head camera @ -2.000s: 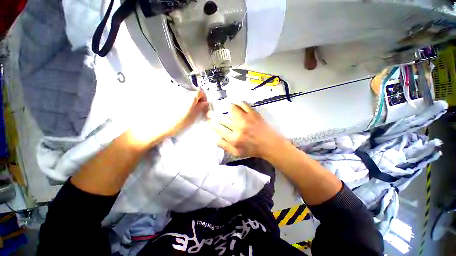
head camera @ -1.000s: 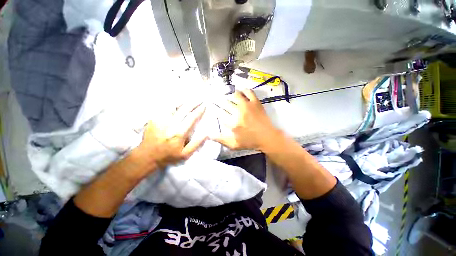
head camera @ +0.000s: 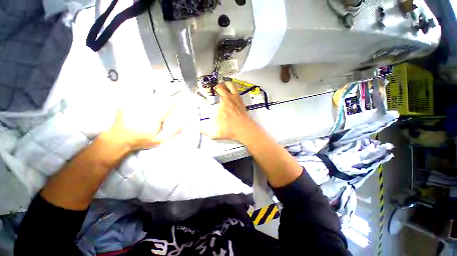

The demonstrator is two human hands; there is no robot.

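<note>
A white quilted garment lies over the table's front left and hangs over my lap, with a grey quilted part at the far left. My left hand lies on the fabric left of the needle, partly washed out by glare. My right hand is at the presser foot, fingertips beside it, on the overexposed fabric. Whether either hand pinches the fabric is hidden by glare. The sewing machine head stands above. Yellow thread snips with a black cord lie just right of the needle.
A brown handle lies behind the snips. A black loop hangs left of the machine head. A tied garment bundle is at the right, with coloured notions and a yellow crate beyond.
My left hand has moved left from my right hand, its fingers now spread on the fabric. My right hand's fingertips have moved up closer to the presser foot. The view has shifted to the right.
</note>
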